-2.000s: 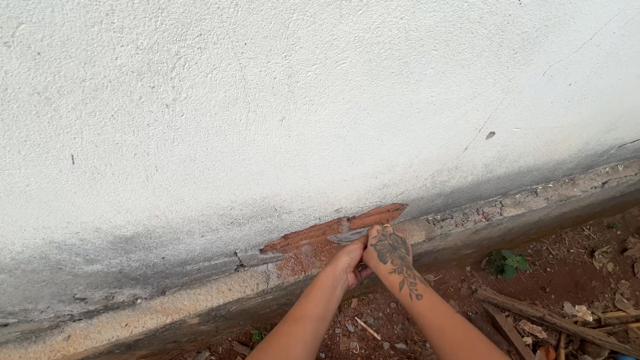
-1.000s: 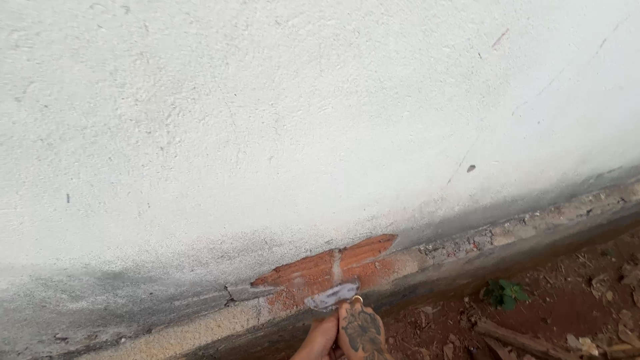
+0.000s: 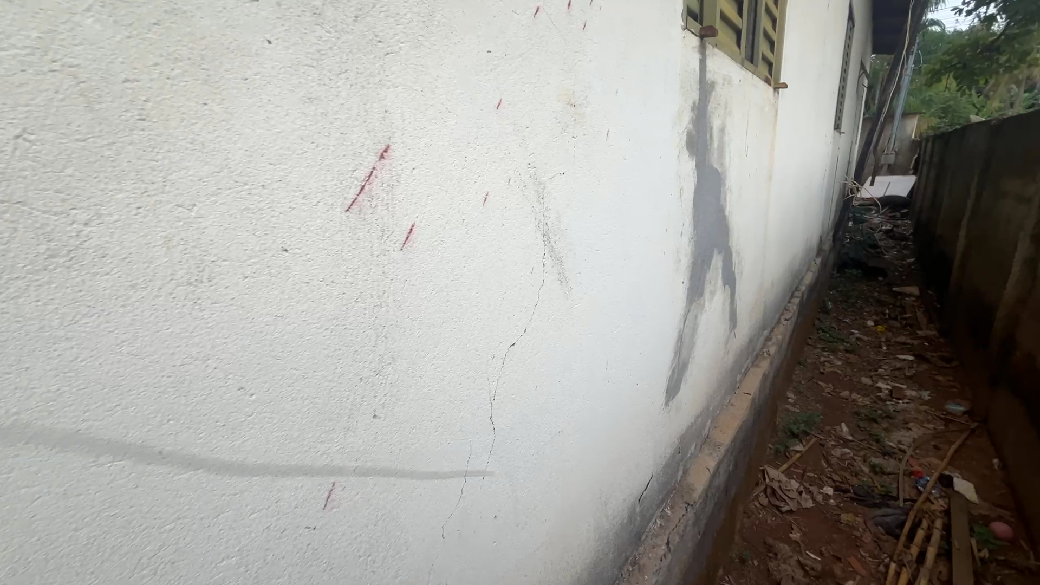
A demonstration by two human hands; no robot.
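Neither my left hand nor my right hand shows in the head view, so what they hold is hidden. A white rough-plastered wall [image 3: 284, 325] fills most of the view. A thin crack [image 3: 512, 345] runs down its middle, near several short red marks [image 3: 368, 179]. A grey smear [image 3: 244, 468] crosses the lower left of the wall. Further along, a long grey patch [image 3: 708, 211] reaches down from below a louvred metal window [image 3: 735, 36].
A narrow concrete ledge [image 3: 743, 406] follows the wall's foot. Beside it, a dirt passage [image 3: 869, 382] holds leaves, litter and bamboo poles [image 3: 922, 544]. A dark boundary wall [image 3: 983, 244] stands at right, with a pale panel [image 3: 886, 188] at the passage's far end.
The view has swung up and along the wall. Both hands, seen earlier together at the exposed brick by the ledge, are out of view, as is the brick.
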